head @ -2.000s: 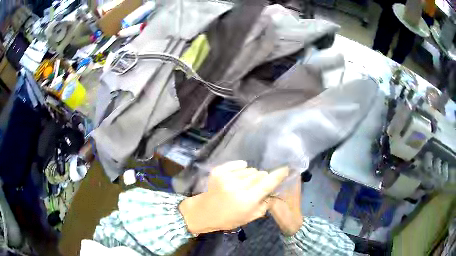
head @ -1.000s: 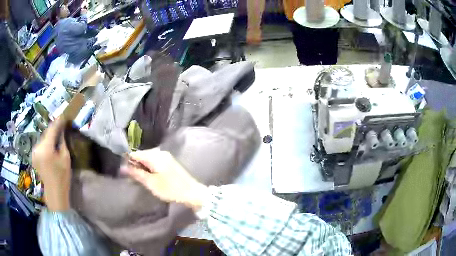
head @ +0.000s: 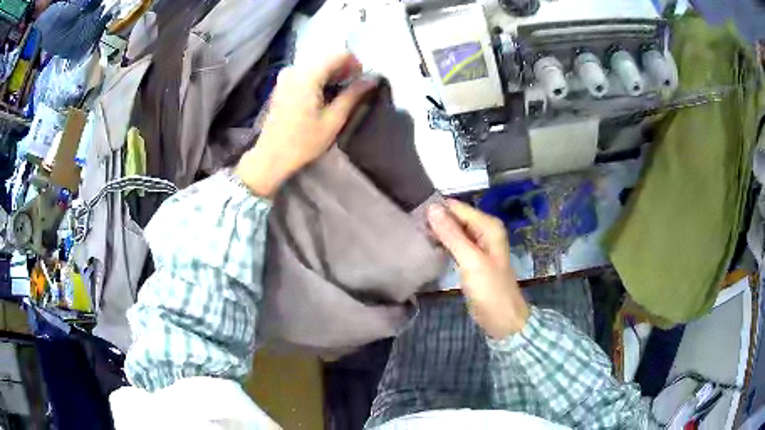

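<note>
A taupe garment piece (head: 335, 252) hangs between my hands over the table's front edge, left of and below the overlock machine (head: 461, 63). My left hand (head: 298, 122) holds its upper edge, thumb and fingers pinched on the cloth. My right hand (head: 482, 264) pinches its right edge between thumb and fingers, just below the needle area (head: 465, 138). A darker face of the cloth shows between the two hands. The cloth is not under the presser foot as far as I can see.
A heap of taupe pieces (head: 205, 76) with a striped cord (head: 138, 183) lies at the left. Olive-green panels (head: 688, 193) hang at the right. Brown thread waste (head: 545, 231) lies over a blue patch (head: 503, 201). A side tray (head: 734, 336) holds scissors (head: 700, 407).
My view has turned down toward the machine. Both hands have brought the taupe piece from the left heap to the machine's front left, and its edge is now spread between them.
</note>
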